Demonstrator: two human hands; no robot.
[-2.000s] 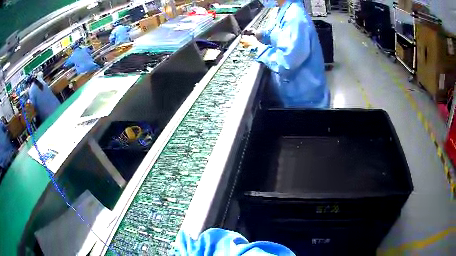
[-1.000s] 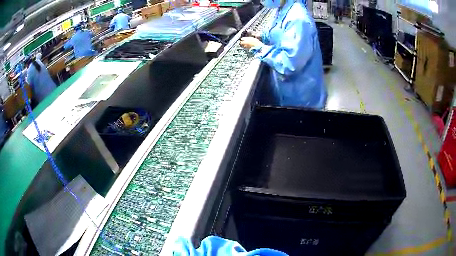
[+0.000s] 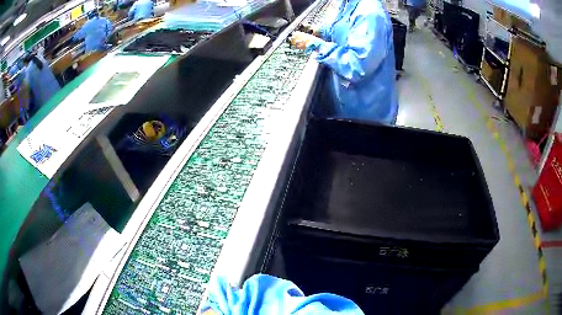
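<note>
The printed circuit boards (image 3: 191,184) lie edge to edge in a long row between the pale conveyor rails (image 3: 246,215). A light blue sleeve (image 3: 277,298), apparently of my right arm, crosses the bottom edge at the near end of the line. My right hand is not clearly visible, being cut off by the bottom edge. My left hand is out of the picture. No held part shows. A blurred blue cord (image 3: 55,200) hangs at the lower left.
A large black tote (image 3: 394,184) stands right of the line. A person in a blue smock (image 3: 363,61) works farther up it. White sheets (image 3: 77,123) lie on the green shelf. Below are a black bin with yellow and blue items (image 3: 151,132) and a tilted white sheet (image 3: 61,258).
The camera view has shifted, so the shelf, line and tote sit slightly higher and farther left. The blue cord no longer stretches across the shelf and papers. My sleeve remains at the bottom.
</note>
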